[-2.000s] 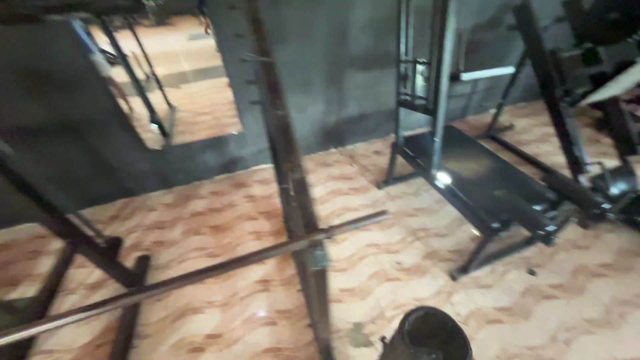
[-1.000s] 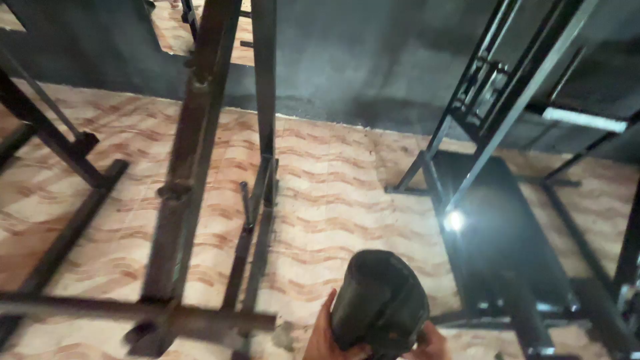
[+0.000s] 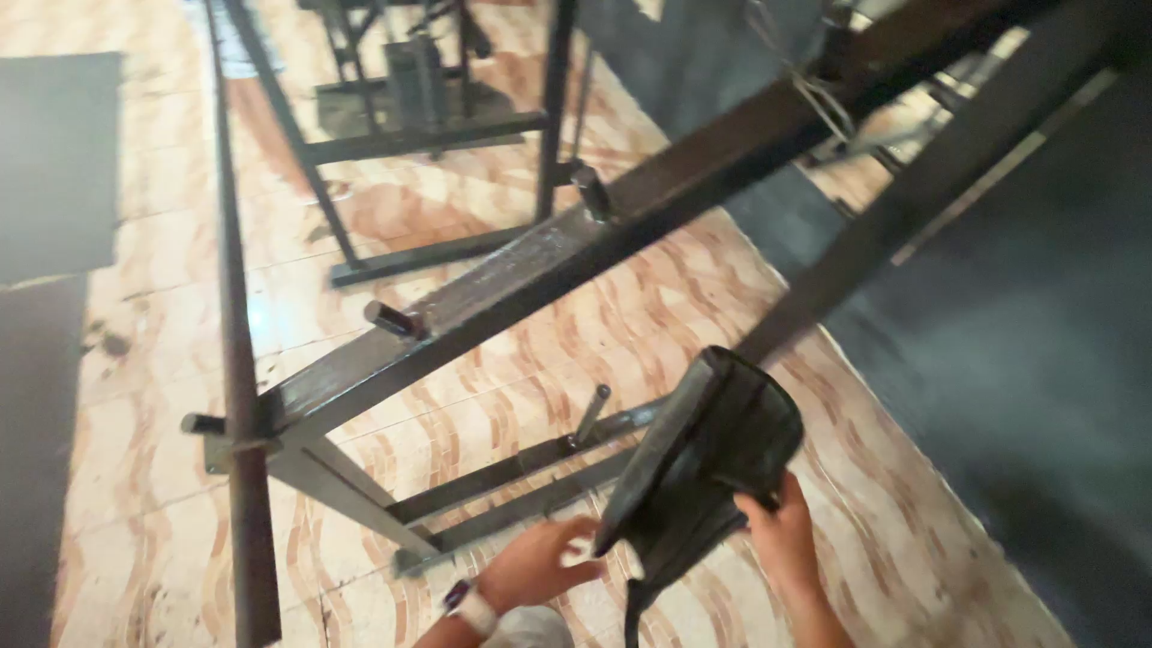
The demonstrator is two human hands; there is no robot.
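Note:
A black padded wrap, curled and open along one side [image 3: 697, 450], is held up over the tiled floor, low and right of centre. My right hand [image 3: 787, 531] grips its lower right edge, the thumb on the inner side. My left hand [image 3: 549, 562], with a watch on a white band [image 3: 470, 607] at the wrist, is at the wrap's lower left edge, fingers apart; whether it touches the wrap is unclear. A narrow dark strap end [image 3: 634, 603] hangs from the wrap.
A dark steel rack beam with pegs [image 3: 504, 279] slants across the view. A metal bar [image 3: 238, 360] stands out at left beside its end. Behind is another steel frame [image 3: 432, 135], with a person's leg [image 3: 270, 135] near it. A dark wall [image 3: 1008, 360] rises at right.
The view has swung strongly toward the rack. One second ago both hands were around the rolled black wrap; now it is spread more open and my left hand's fingers are apart at its edge.

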